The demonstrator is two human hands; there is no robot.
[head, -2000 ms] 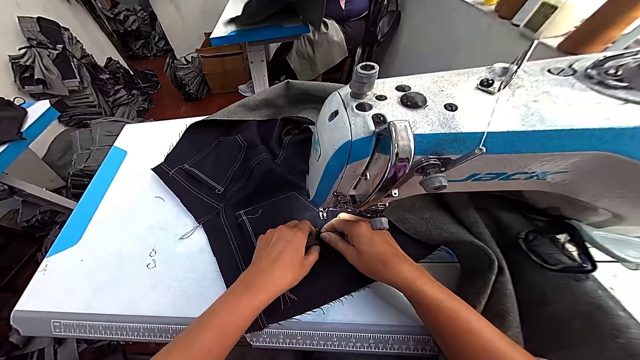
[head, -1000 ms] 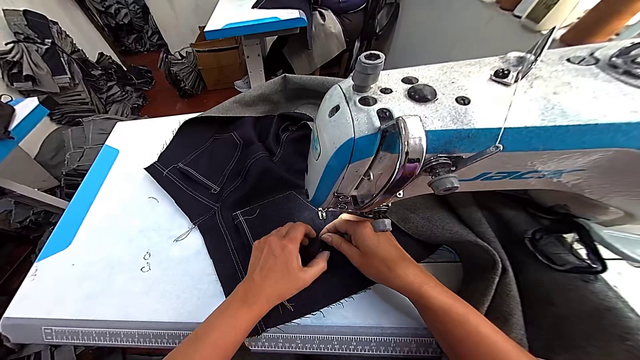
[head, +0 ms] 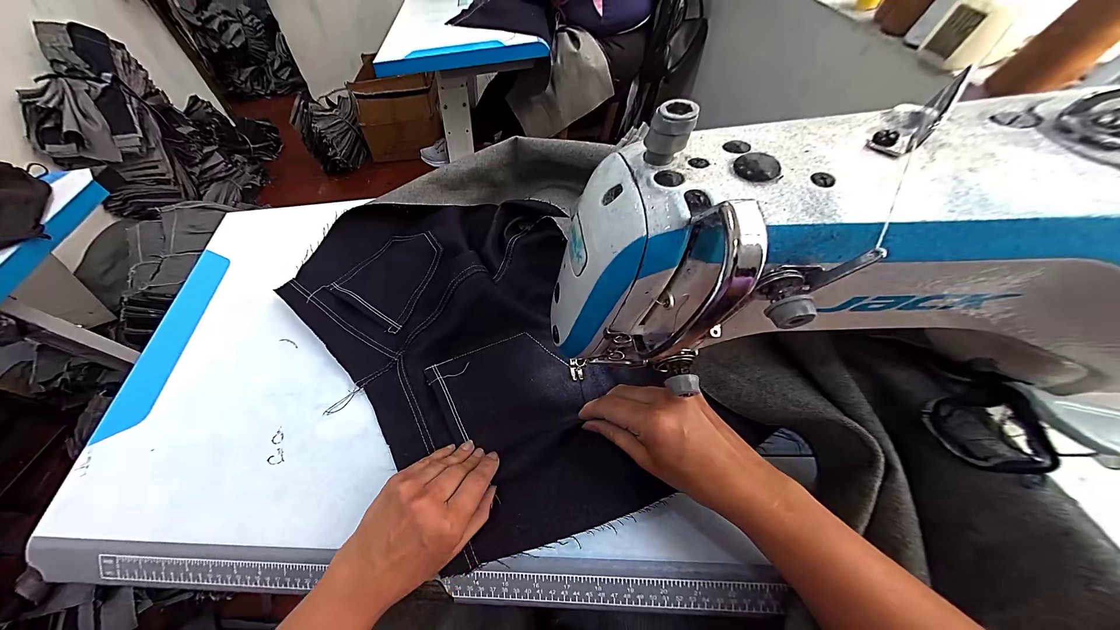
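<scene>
Dark denim trouser panels [head: 534, 472] with pale topstitching lie under the presser foot [head: 577, 369] of a Jack sewing machine [head: 840, 201]. One patch pocket [head: 389, 280] shows at the upper left, another [head: 499, 385] beside the foot. My left hand [head: 442, 499] rests flat on the denim near the lower pocket's corner, fingers together. My right hand [head: 643, 429] is just right of the foot, its fingertips bent against the cloth; whether it pinches the fabric is hard to tell. Grey denim [head: 814, 394] hangs around behind and right of the machine head.
A ruler strip [head: 612, 591] runs along the front edge of the white table [head: 201, 464]. Loose thread bits lie on its left part. Stacked dark garments [head: 166, 157] and a cardboard box [head: 398, 114] stand beyond. A person [head: 569, 70] sits at another table.
My left hand has moved left and toward the front edge, away from the presser foot and my right hand. More of the lower pocket now shows. My right hand stays beside the foot.
</scene>
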